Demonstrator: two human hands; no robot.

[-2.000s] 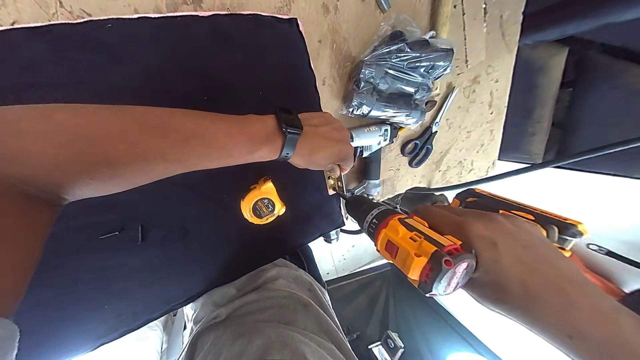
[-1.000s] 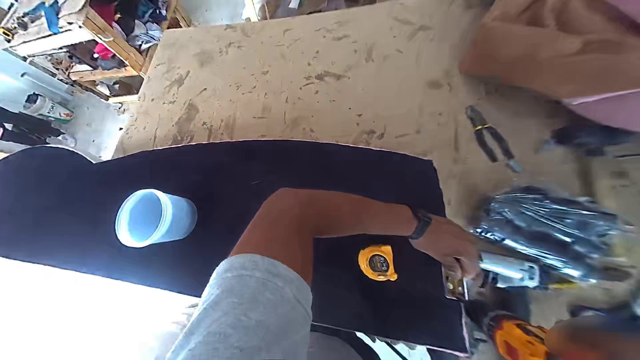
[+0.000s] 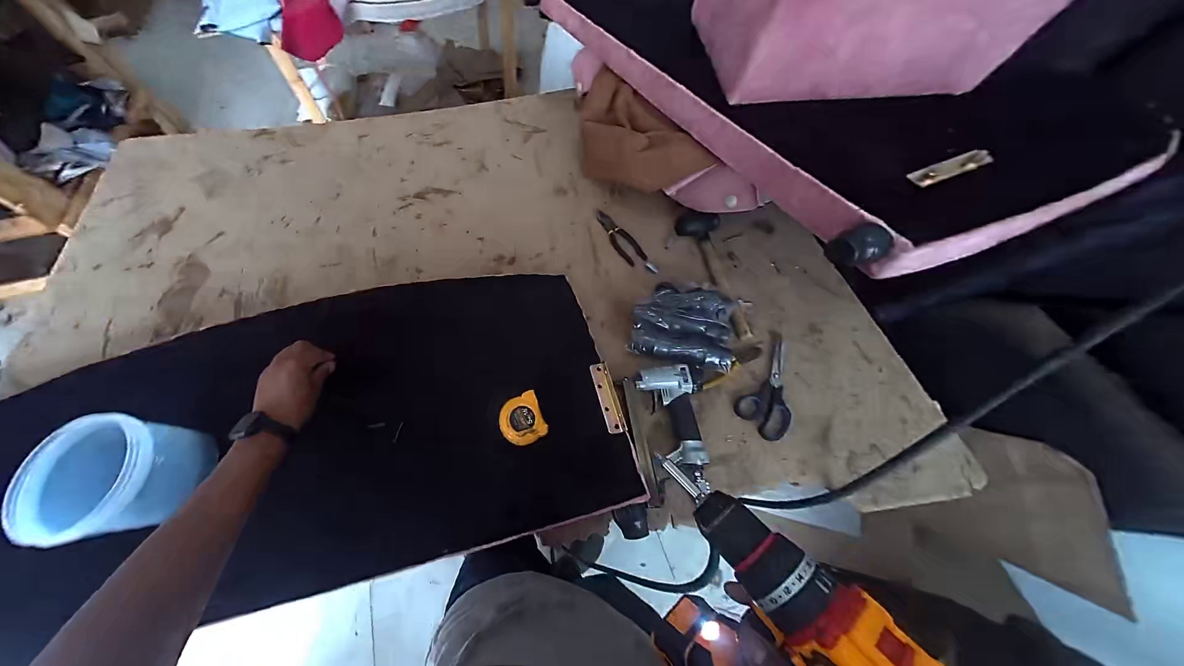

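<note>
My left hand (image 3: 294, 381) rests on the dark fabric-covered panel (image 3: 444, 351), its fingertips pinched together; a small thing may be between them. My right hand (image 3: 740, 601), mostly hidden at the bottom edge, holds an orange and black cordless drill (image 3: 786, 583), its bit pointing up and left near the pneumatic tool. A brass-coloured hinge plate (image 3: 608, 398) lies at the panel's right edge. Beside it is the silver and black pneumatic tool (image 3: 680, 412). On the panel lie a yellow tape measure (image 3: 524, 418) and a translucent plastic tub (image 3: 139, 476) on its side.
Scissors (image 3: 770, 398), plastic-wrapped black parts (image 3: 684, 324) and pliers (image 3: 627, 242) lie on the wooden table (image 3: 370, 203). A black air hose (image 3: 999, 388) crosses the right side. A pink-edged furniture piece (image 3: 795, 176) stands at the upper right, bearing a brass-coloured plate (image 3: 951, 168).
My left hand has left the hinge plate and moved left across the panel, toward the tub. The drill has moved away from the plate. The view has shifted a lot.
</note>
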